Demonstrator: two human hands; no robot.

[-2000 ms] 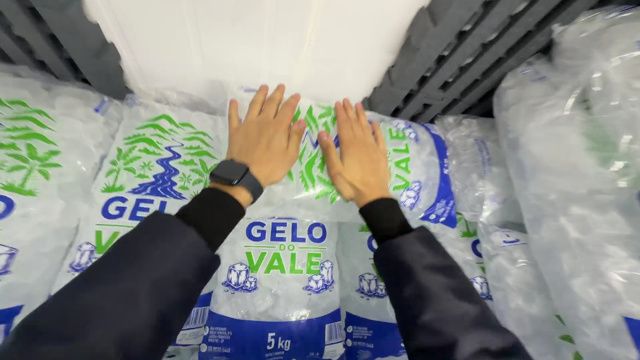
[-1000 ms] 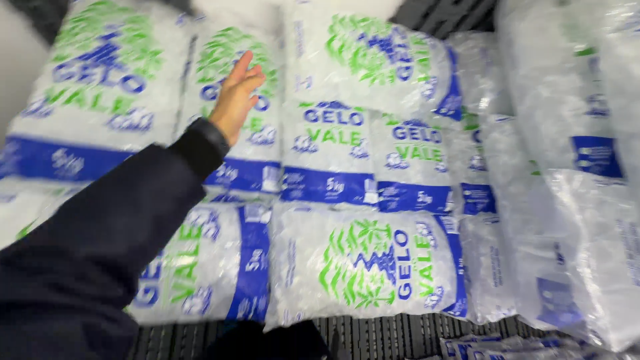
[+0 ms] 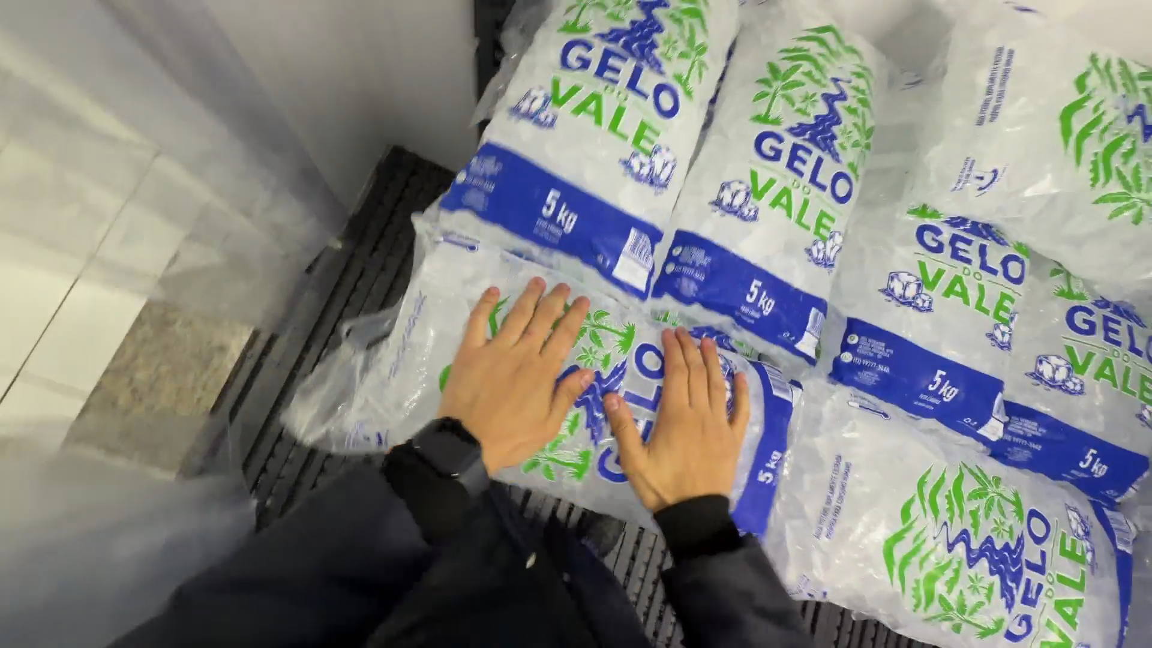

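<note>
Both of my palms lie flat on one clear plastic bag of ice [image 3: 405, 333], printed in green and blue, which rests sideways at the near left. My left hand [image 3: 517, 373], with a dark watch at the wrist, presses on its middle with the fingers a little apart. To the right, my right hand [image 3: 684, 418] touches the same bag near its blue band, thumb spread. Neither hand grips anything. Two upright ice bags, one at the upper left [image 3: 585, 162] and one beside it [image 3: 765, 198], lie just beyond my fingers. Another sideways ice bag [image 3: 954, 540] is at the lower right.
More ice bags [image 3: 927, 315] are packed at the right, one lying across others at the upper right. Under them is a dark ribbed plastic pallet [image 3: 360, 243]. Translucent plastic curtain strips [image 3: 261, 135] hang at the left, beside a tiled floor [image 3: 54, 297].
The view has swung to the left. One second ago only my left hand showed, raised over the bags; now both hands rest on the near left bag.
</note>
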